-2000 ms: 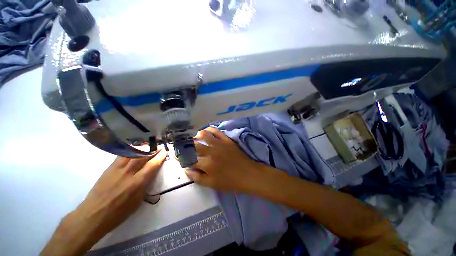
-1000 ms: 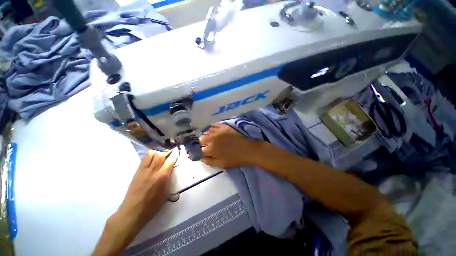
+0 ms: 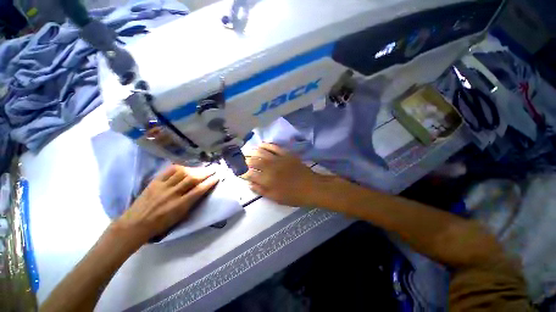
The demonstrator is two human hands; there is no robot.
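A light blue-grey garment piece (image 3: 347,131) lies under the white sewing machine head (image 3: 244,61), part of it right of the needle and part (image 3: 116,173) to the left. My left hand (image 3: 167,198) lies on the left part, fingertips near the presser foot, a pale flap of cloth showing below the palm. My right hand (image 3: 277,177) is right of the presser foot with its fingers bent on the cloth edge. The cloth between the fingertips is blurred and partly hidden by the dark cylindrical fitting (image 3: 235,159); whether either hand pinches it cannot be told.
A garment pile (image 3: 49,79) is behind at the left. A small yellowish box (image 3: 428,113) with pale items stands right of the machine, beside dark-handled scissors (image 3: 477,109) and fabric scraps (image 3: 518,91). A ruler strip (image 3: 244,256) runs along the front edge. Pale cloth (image 3: 518,213) is heaped lower right.
Garment cloth now lies left of the needle, under my left hand. The bunched cloth that hung over the front edge under my right forearm is gone from there; flatter cloth lies behind my right hand.
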